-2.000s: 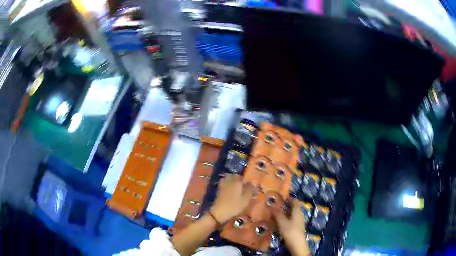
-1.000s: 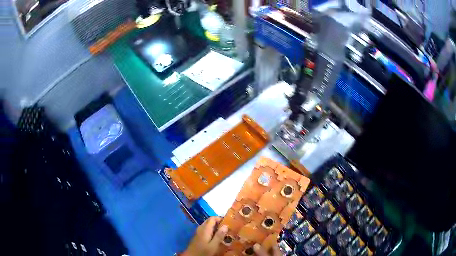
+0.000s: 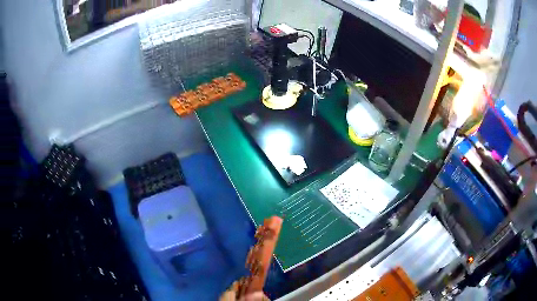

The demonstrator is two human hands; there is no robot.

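Note:
An orange jig plate [image 3: 263, 256] is at the bottom centre, seen nearly edge-on and raised in front of the green bench's near corner. My left hand [image 3: 238, 294] grips its lower end; only some fingers show, cut off by the bottom edge. My right hand cannot be made out. The plate's face is too foreshortened to tell what sits in it. Another orange plate [image 3: 207, 95] lies across the far left edge of the green-matted bench [image 3: 235, 170].
On the bench are a black pad [image 3: 318, 144] under a lit ring lamp [image 3: 281, 97], a printed sheet [image 3: 360, 193] and a clear jar [image 3: 384, 147]. A blue stool [image 3: 172, 220] and dark tray stacks [image 3: 70, 235] stand left. The machine's orange plate [image 3: 388, 288] is lower right.
The view has swung left to the other bench. The held plate has left the black tray's area and turned nearly edge-on. My right hand has dropped out of view.

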